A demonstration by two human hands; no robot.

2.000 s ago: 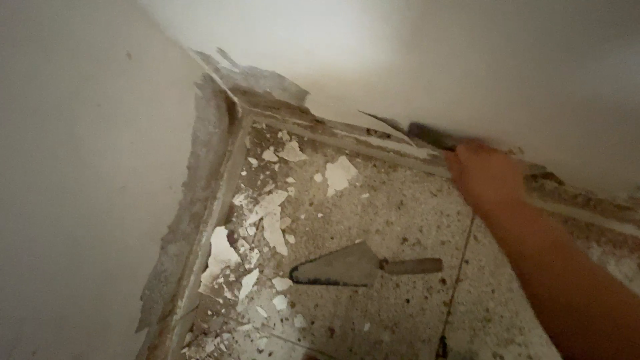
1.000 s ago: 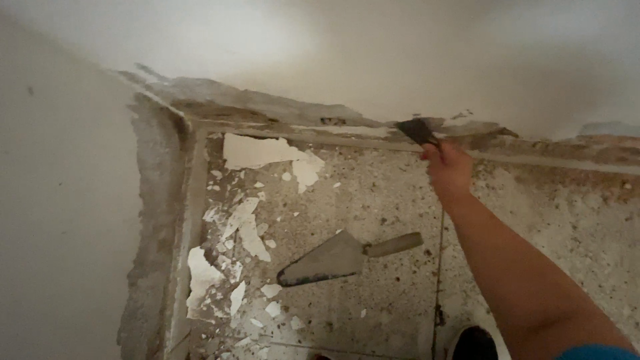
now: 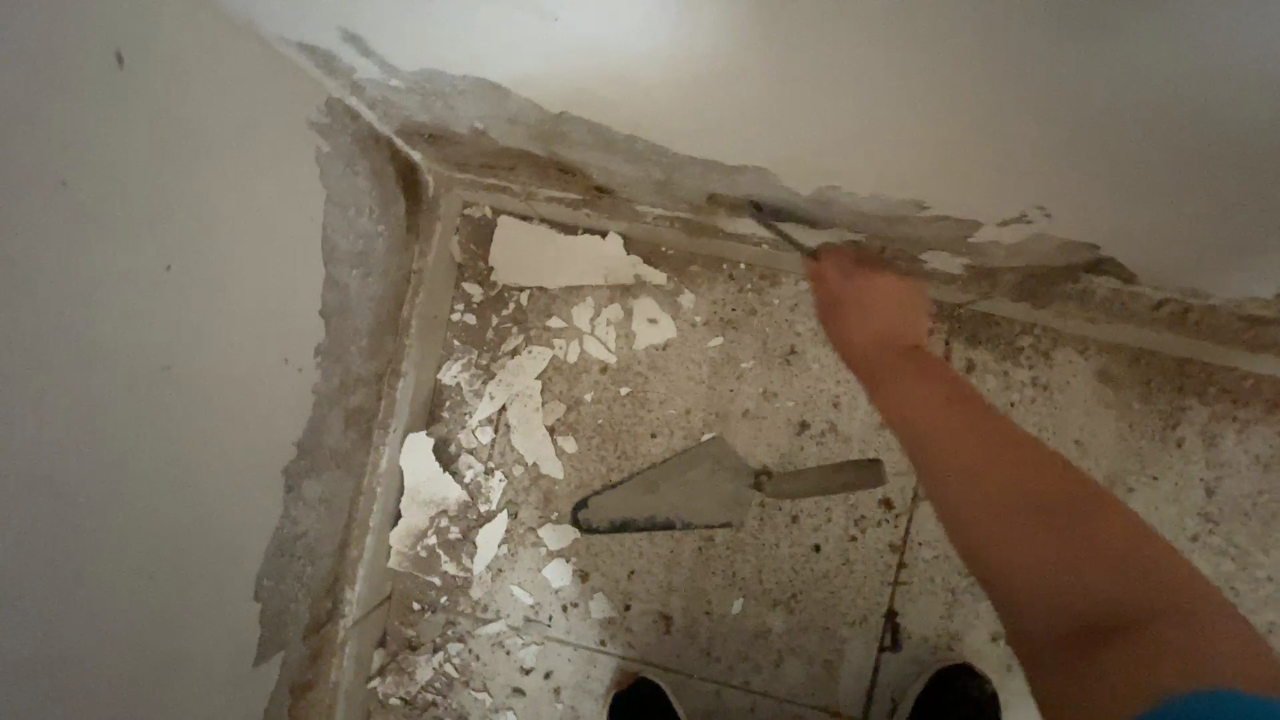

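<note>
My right hand is closed around a scraper, whose dark blade meets the stripped strip low on the far wall, just above the skirting. Bare grey plaster shows along that wall's foot, with ragged paint edges above. On the floor below lies a pointing-type trowel with a triangular metal blade, its handle towards my forearm. A large pale paint flake rests by the skirting, and several smaller flakes lie left of the trowel. My left hand is out of the picture.
The left wall meets the far wall in a corner, both edged by a low skirting. Speckled floor tiles carry dirt and crumbs. Two dark shoe tips show at the bottom edge.
The large pale flake near the corner lies on the floor now and one second ago, but not two seconds ago. More bare plaster shows on the far wall. The view has shifted.
</note>
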